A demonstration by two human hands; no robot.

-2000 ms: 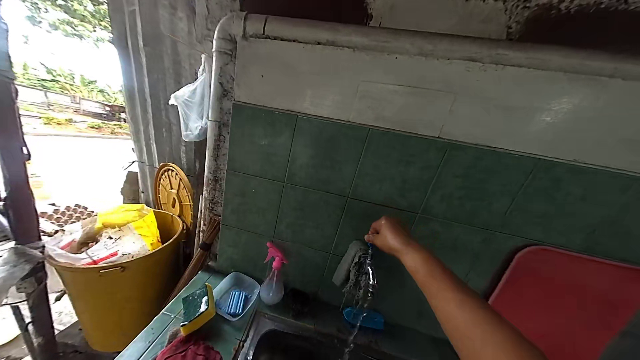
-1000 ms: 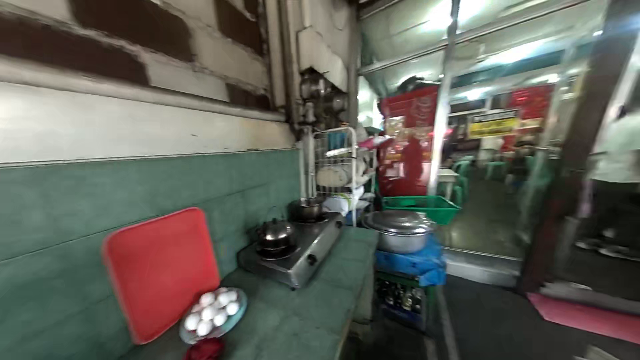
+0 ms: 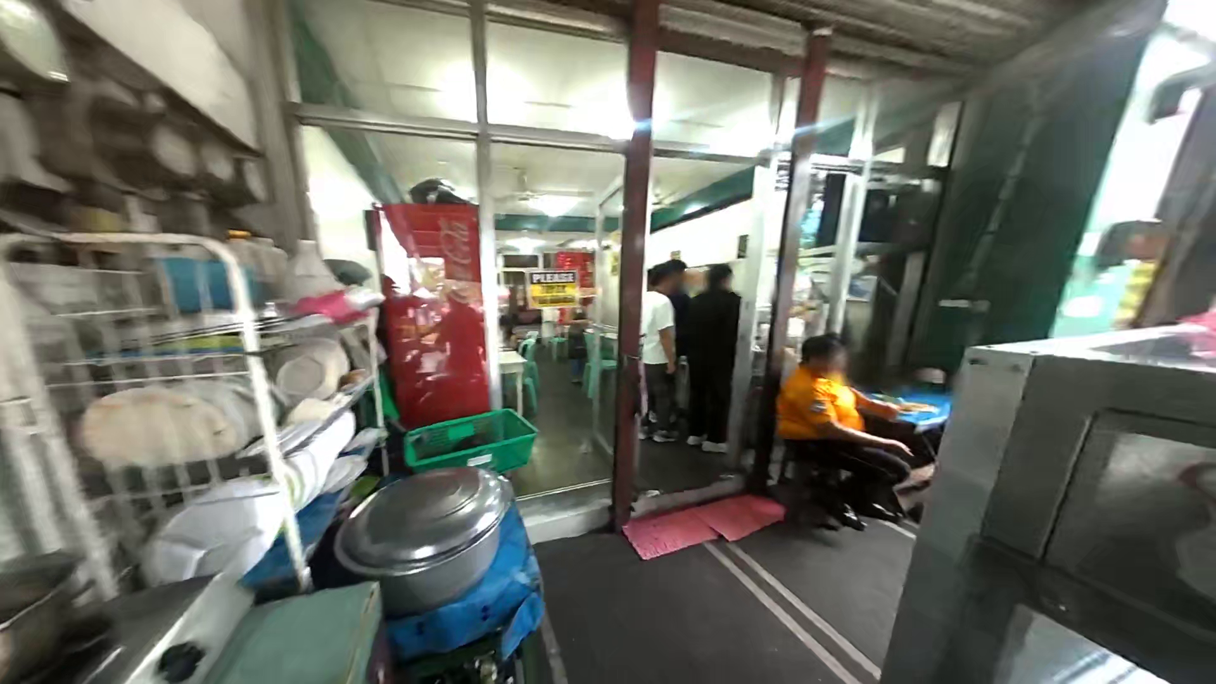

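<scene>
Neither my left hand nor my right hand is in view, so what they hold cannot be seen. Closest to me at the lower left are the gas stove (image 3: 157, 632), partly cut off, and the end of the green tiled counter (image 3: 299, 632). Just beyond it a large lidded metal pot (image 3: 427, 537) rests on a blue cover (image 3: 475, 608). A white wire dish rack (image 3: 242, 351) with plates (image 3: 161, 425) stands on the left, blurred. Behind the pot is a green plastic basket (image 3: 472, 442).
Glass panels with a dark red door post (image 3: 635, 285) face me, near pink mats (image 3: 703, 524). Several people stand inside; a person in an orange shirt (image 3: 819, 408) sits to the right. A metal cabinet (image 3: 1007, 456) blocks the right. A red fridge (image 3: 437, 313) stands behind the glass.
The view has swung far right, from the sink and tiled wall past the stove to the glass front. Two seconds ago a hand was at the running tap; now no hand shows.
</scene>
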